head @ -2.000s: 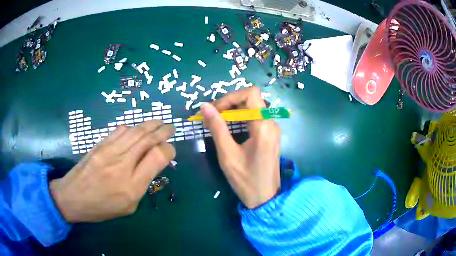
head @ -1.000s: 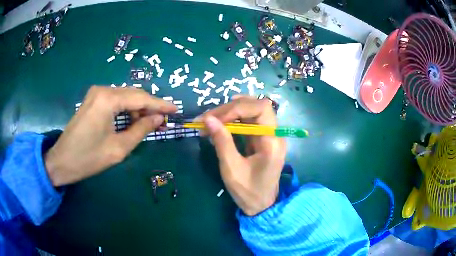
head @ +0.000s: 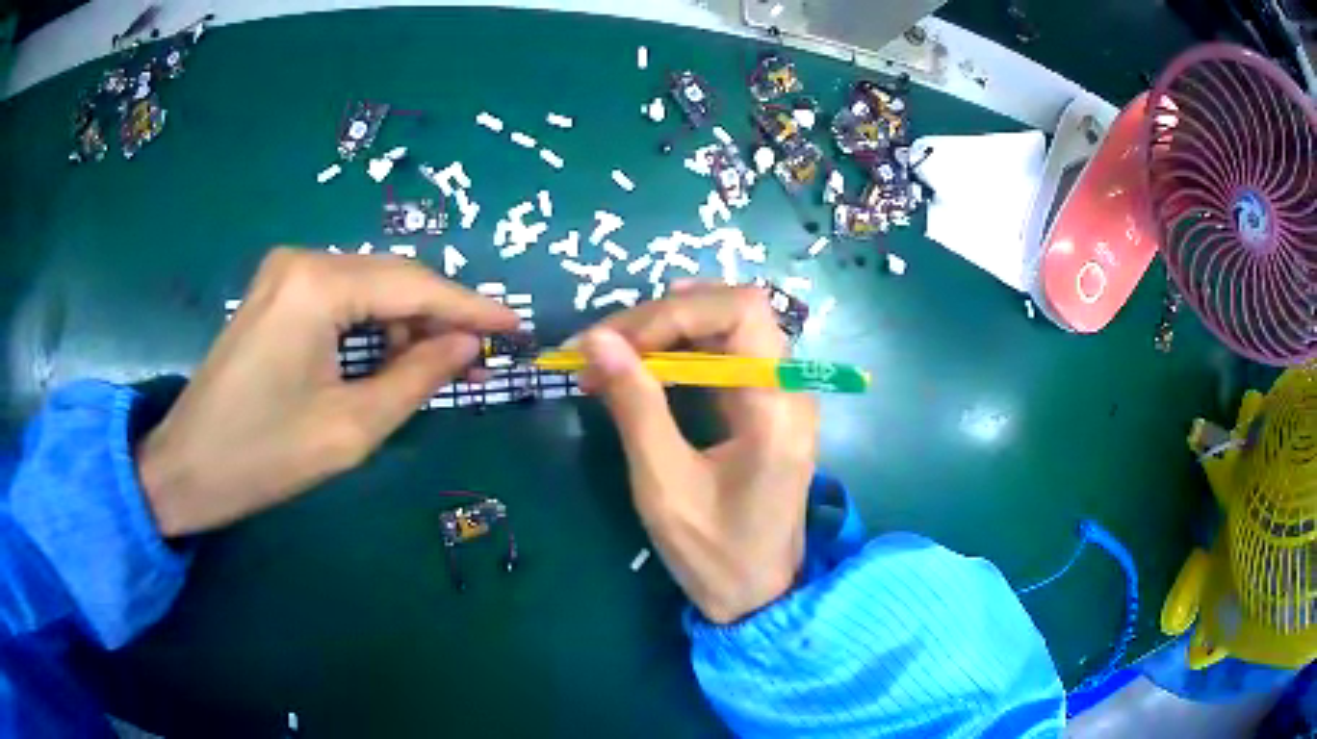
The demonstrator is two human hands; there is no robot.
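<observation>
My left hand [head: 325,383] pinches a small dark circuit board [head: 506,348] between thumb and fingers, above the rows of tiny white pieces [head: 455,393]. My right hand [head: 715,448] holds a slim yellow tool [head: 708,370] with a green end. Its tip points left and meets or nearly meets the board; the fine tip and any contact are too small to tell. Both hands cover part of the rows. Another circuit board [head: 474,523] with dark leads lies on the green mat nearer to me.
Loose white pieces [head: 672,260] are scattered beyond the rows. Board piles lie upper right [head: 874,159] and upper left [head: 140,123]. White paper [head: 987,191], a pink fan [head: 1251,214], a yellow fan [head: 1278,505] and a blue cord [head: 1127,578] are at right.
Since two seconds ago, my left hand has risen from the rows and now shows a board in its fingers. The tool has lowered slightly. In the last second both hands have barely moved.
</observation>
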